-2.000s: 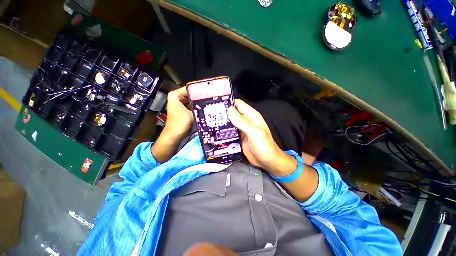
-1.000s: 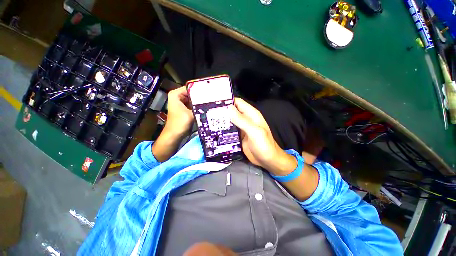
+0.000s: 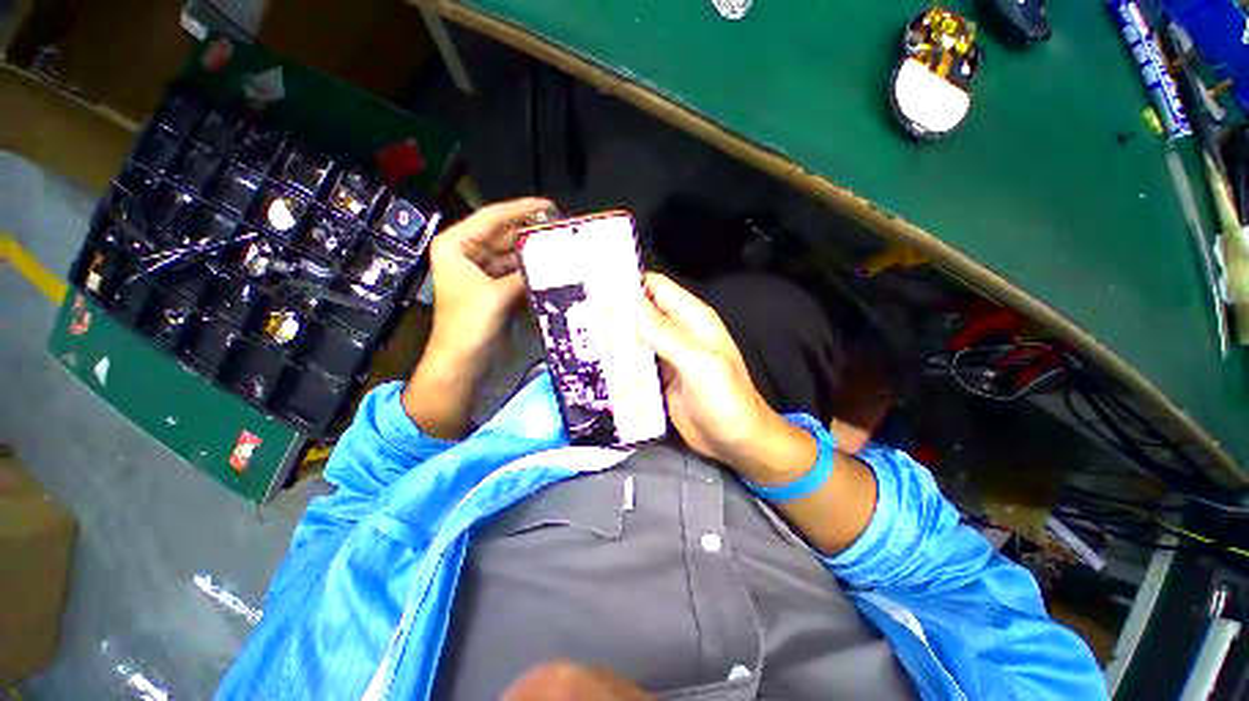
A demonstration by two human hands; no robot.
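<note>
A smartphone (image 3: 592,329) with an orange-red edge is upright over my lap, its screen mostly white with a dark patterned patch at the left. My right hand (image 3: 701,363) grips its right side, thumb over the screen edge. My left hand (image 3: 475,281) is at the phone's upper left, with thumb and finger together near the top corner. A small shiny bit (image 3: 544,217) shows at those fingertips, too small to name. The left hand's other fingers are partly behind the phone.
A black compartment tray (image 3: 247,274) with small devices and dark leads is on a green board at left. On the green bench (image 3: 767,82) are an opened device half (image 3: 936,75), a dark object (image 3: 1016,19), a marker pen (image 3: 1151,69) and a cream-handled tool (image 3: 1225,206). Cables hang below the bench.
My left hand has shifted up and left, its fingers now at the phone's top left corner with a small bit. The screen has turned mostly white. My right hand stays on the phone.
</note>
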